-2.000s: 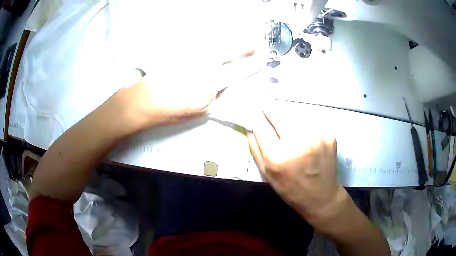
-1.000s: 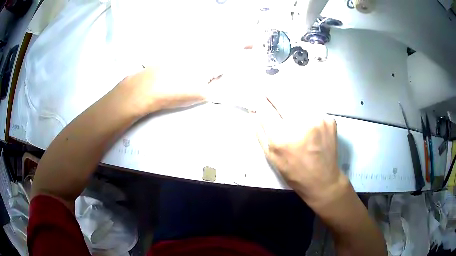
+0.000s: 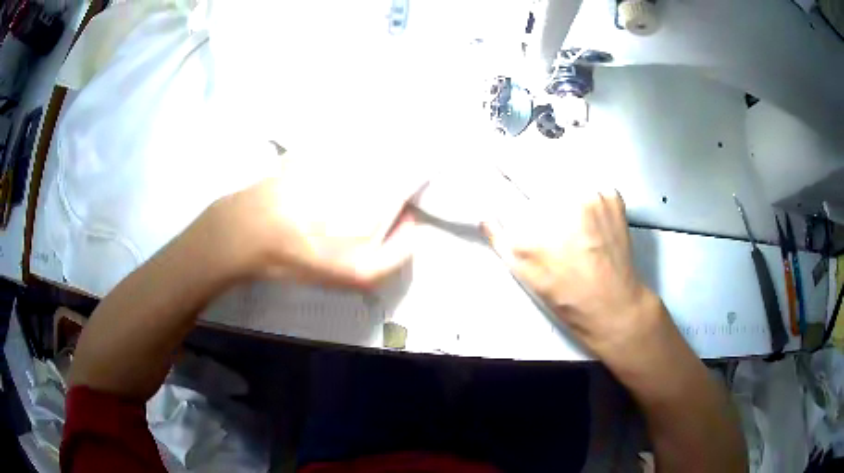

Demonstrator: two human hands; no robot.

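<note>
The small white fabric piece (image 3: 449, 205) lies between my two hands, mostly washed out by glare. My left hand (image 3: 342, 231) is at its left end, thumb toward me; its fingers are lost in the glare. My right hand (image 3: 569, 245) is at its right end, fingers bent down. The glare hides whether either hand pinches the cloth. The presser foot area is overexposed; the dark round metal fitting (image 3: 550, 122) stands beyond my hands. The white garment body (image 3: 130, 139) is heaped at the left.
The sewing machine head (image 3: 722, 46) spans the upper right, with a cream ribbed knob (image 3: 638, 16). A dark-handled awl (image 3: 767, 296) and slim tools (image 3: 790, 277) lie at the far right. A small yellowish patch (image 3: 395, 334) marks the front table edge (image 3: 444, 352).
My left hand has shifted down toward the front edge and its thumb has spread from the fingers. My right hand has moved slightly right. The whole view has shifted a little.
</note>
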